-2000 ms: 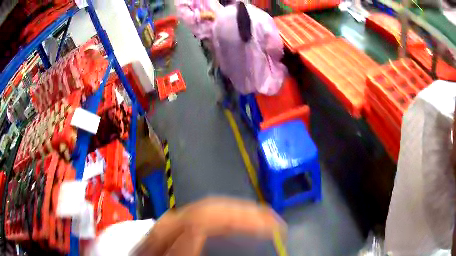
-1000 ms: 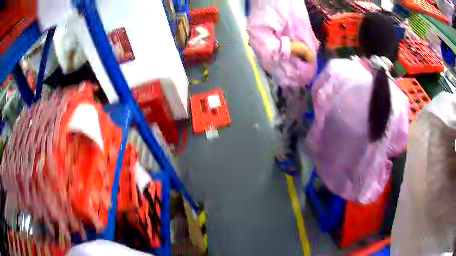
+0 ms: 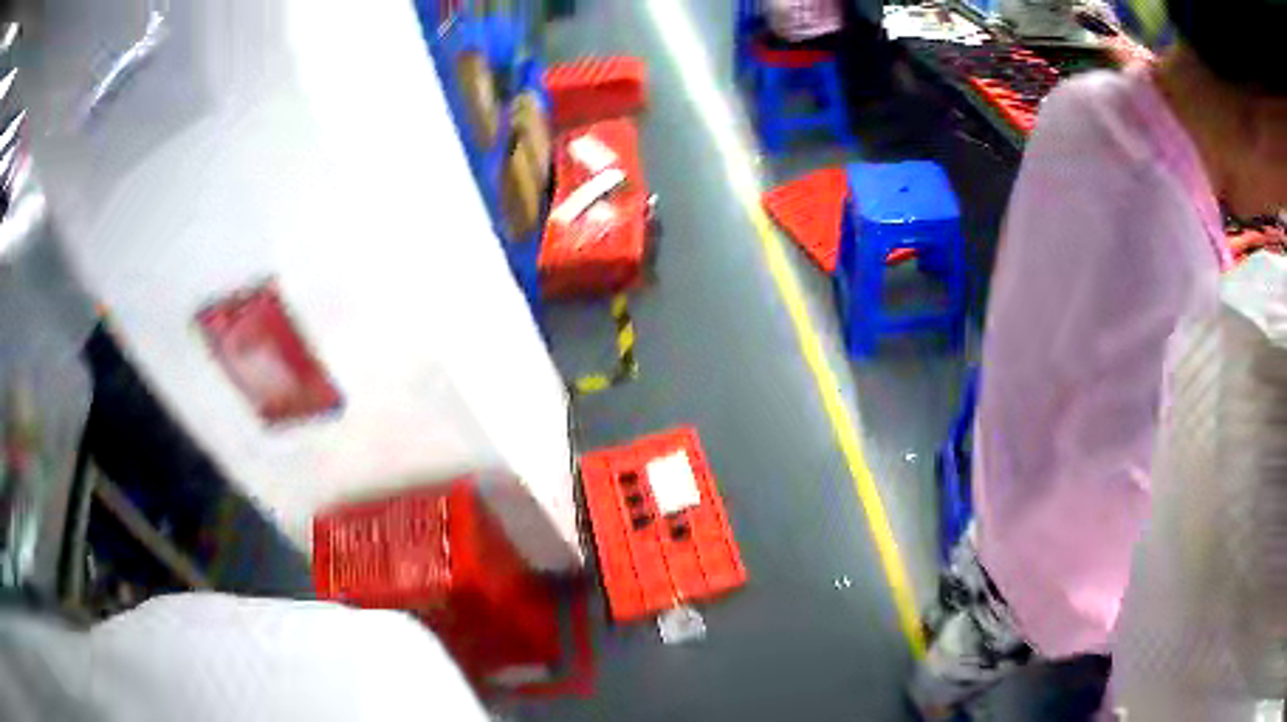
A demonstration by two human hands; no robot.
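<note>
Neither of my hands shows. A white sleeve (image 3: 268, 663) of mine fills the bottom left, and a pale striped sleeve (image 3: 1214, 522) stands at the right edge; both hands are outside the picture or hidden. Nearest in front on the grey floor lies a flat orange-red tray (image 3: 656, 543) with several dark pockets or units and a white paper on it. A small whitish scrap (image 3: 682, 625) lies at its lower edge.
A white wall or pillar (image 3: 409, 339) stands left, with a red box (image 3: 381, 550) at its foot. Stacked red trays (image 3: 597, 226) stand farther up the aisle. A blue stool (image 3: 903, 212) and a person in pink (image 3: 1080, 367) are right of the yellow line (image 3: 833, 388).
The view has moved forward along the aisle. The blue rack at the left has left the picture, and the floor tray and pillar are nearer. The bare hand seen two seconds ago is gone from view.
</note>
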